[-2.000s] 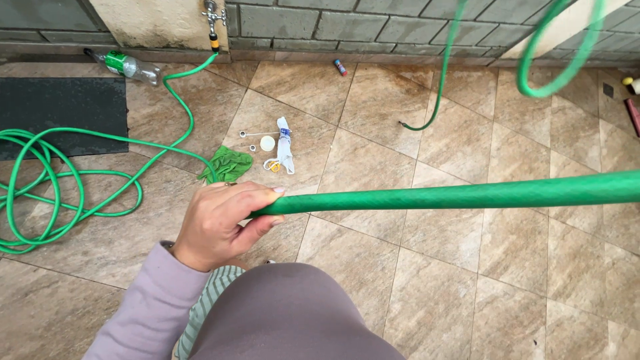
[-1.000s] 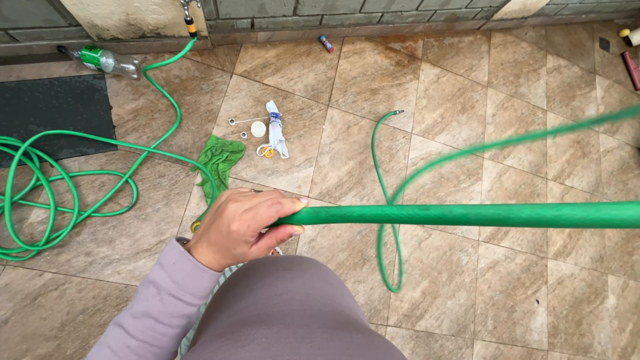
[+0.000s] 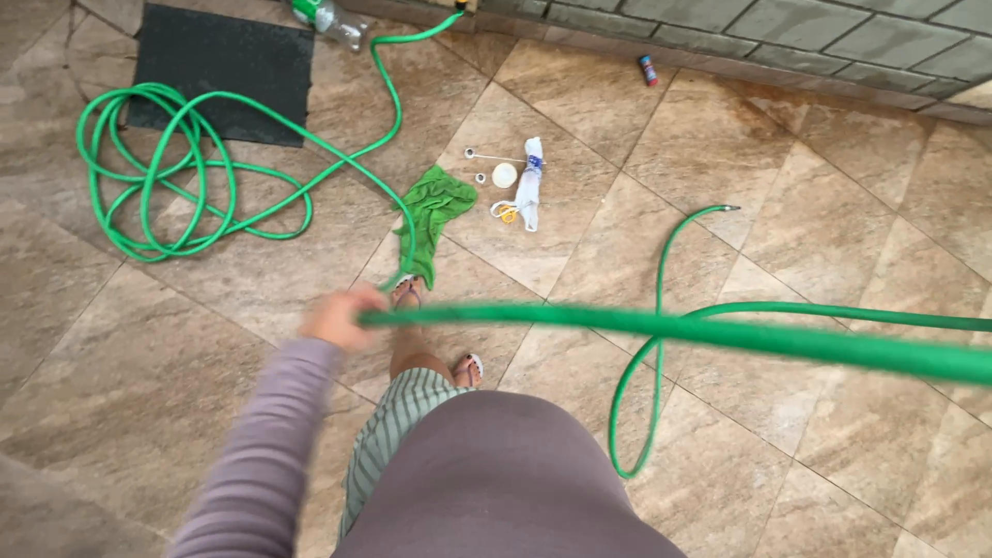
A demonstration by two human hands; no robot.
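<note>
My left hand (image 3: 341, 318), a little blurred, is closed around a green garden hose (image 3: 558, 315). From it the hose stretches to the right edge of the view, close to the camera. Another stretch lies on the tiles at the right, with a narrow loop and a metal-tipped end (image 3: 731, 208). Behind my left hand the hose runs past a green cloth (image 3: 438, 201) to loose coils (image 3: 159, 174) at the left, partly over a dark mat (image 3: 232, 70). My right hand is out of view.
A plastic bottle (image 3: 341, 25) lies by the mat. Beyond the cloth are a white plastic bag (image 3: 530, 186), a round white lid or disc (image 3: 504, 175), small rings and a yellow item (image 3: 508, 213). A small red and blue tube (image 3: 648, 70) lies near the brick wall (image 3: 790, 31).
The free hose end, hanging at upper right two seconds ago, lies on the tiles with a loop beside it. My left hand still holds the hose. The view has turned left and down.
</note>
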